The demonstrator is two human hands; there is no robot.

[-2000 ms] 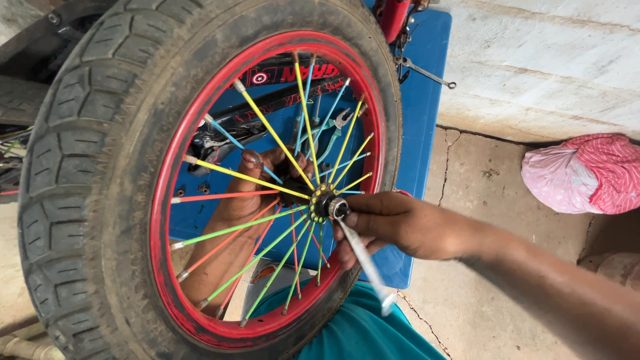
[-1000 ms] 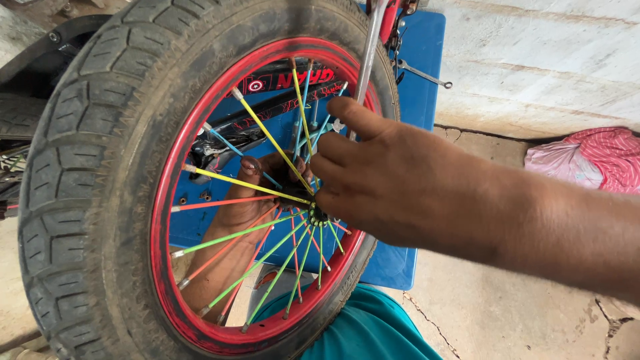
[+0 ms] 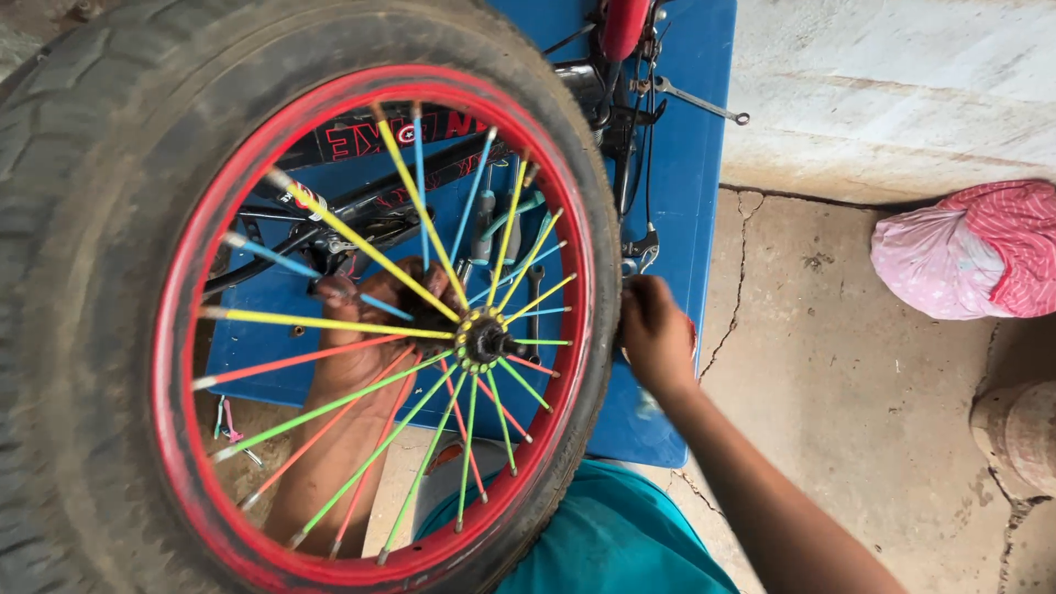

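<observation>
A bicycle wheel with a red rim, a worn black tyre and spokes in coloured sleeves fills the left and middle of the view. Its greasy hub faces me, with a threaded axle end showing. Behind the spokes, my left hand is closed round the far side of the hub. My right hand is beyond the tyre's right edge, low over the blue table, its fingers curled and partly hidden; whether it holds anything cannot be seen.
A black bicycle frame lies on the blue table behind the wheel. Screwdrivers and a spanner show between the spokes. Another combination spanner juts past the table's edge. A pink cloth bundle rests by the white wall.
My right hand was at the hub with a spanner, then passed up across the wheel; it is now right of the tyre by the table. My left hand stays behind the hub.
</observation>
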